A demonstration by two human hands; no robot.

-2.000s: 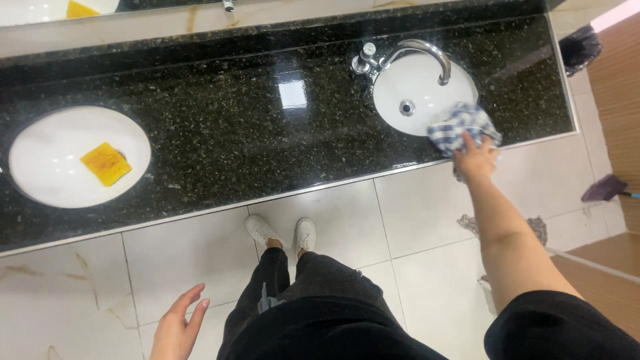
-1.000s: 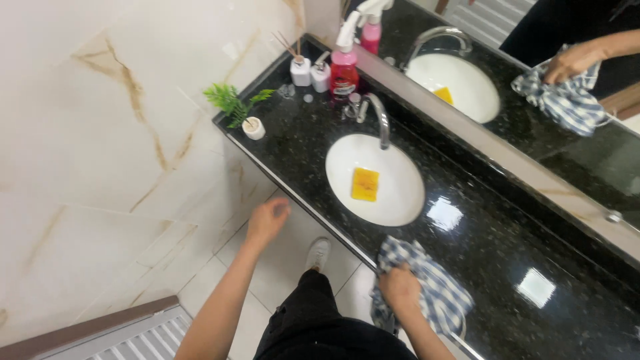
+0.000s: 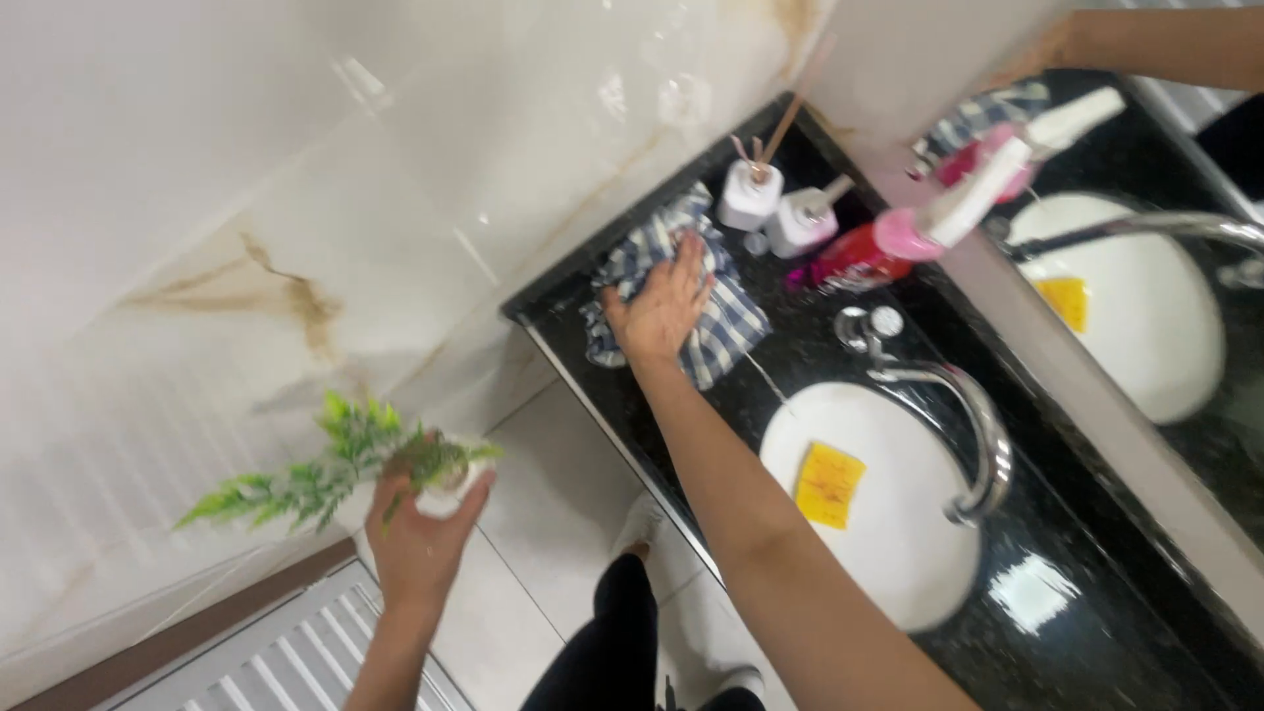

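My left hand [image 3: 425, 523] grips the small white pot of a green leafy plant [image 3: 346, 464], held off the counter beside the marble-look wall. With fingers spread, my right hand [image 3: 664, 301] presses a blue-and-white checked cloth [image 3: 731, 321] onto the corner of the black speckled stone counter [image 3: 632, 405]. A yellow sponge [image 3: 829, 484] lies in the white oval sink [image 3: 913, 533], below and right of the cloth.
A reed diffuser [image 3: 750, 196], a white pump dispenser [image 3: 802, 222] and a spray bottle of red liquid [image 3: 869, 255] stand right of the cloth. A chrome faucet [image 3: 978, 425] arches over the sink. A mirror [image 3: 1165, 474] runs along the counter's back; a slatted panel [image 3: 306, 652] is lower left.
My left hand has picked up the potted plant, which stood on the counter corner one second ago. My right hand has moved the cloth from the counter's front edge beside the sink to that corner.
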